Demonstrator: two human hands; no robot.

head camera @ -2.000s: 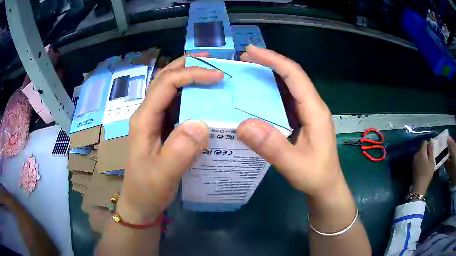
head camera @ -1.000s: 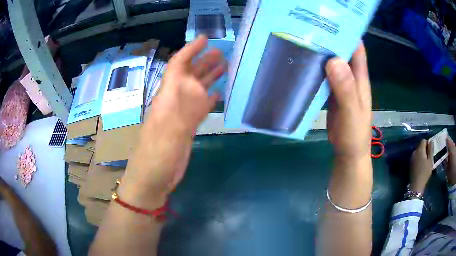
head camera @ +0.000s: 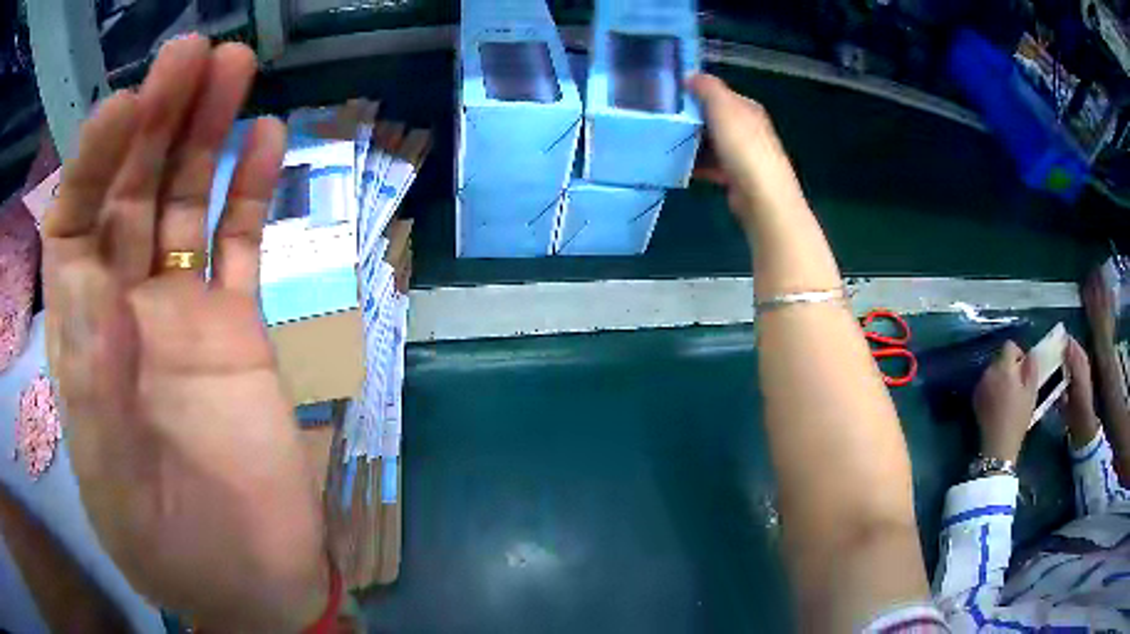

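My right hand (head camera: 734,136) is on the right side of a light blue folding carton (head camera: 639,124) with a dark product picture, among other upright blue cartons (head camera: 512,136) on the dark green belt. The far fingers are hidden behind the carton. My left hand (head camera: 174,334) is raised close to the camera, palm showing, fingers extended, holding nothing. It partly covers the fanned pile of carton blanks (head camera: 310,266), whose brown flaps stick out.
A pale metal edge (head camera: 558,307) runs between belt and green bench top (head camera: 582,483). Red-handled scissors (head camera: 895,348) lie at right. A neighbour's hands hold a white flat device (head camera: 1051,372). Pink small parts (head camera: 37,425) lie at far left. A blue object (head camera: 1016,118) is at upper right.
The carton has moved from in front of me onto the belt beside the others, with my right hand on it. My left hand has moved left over the blanks, fingers spread.
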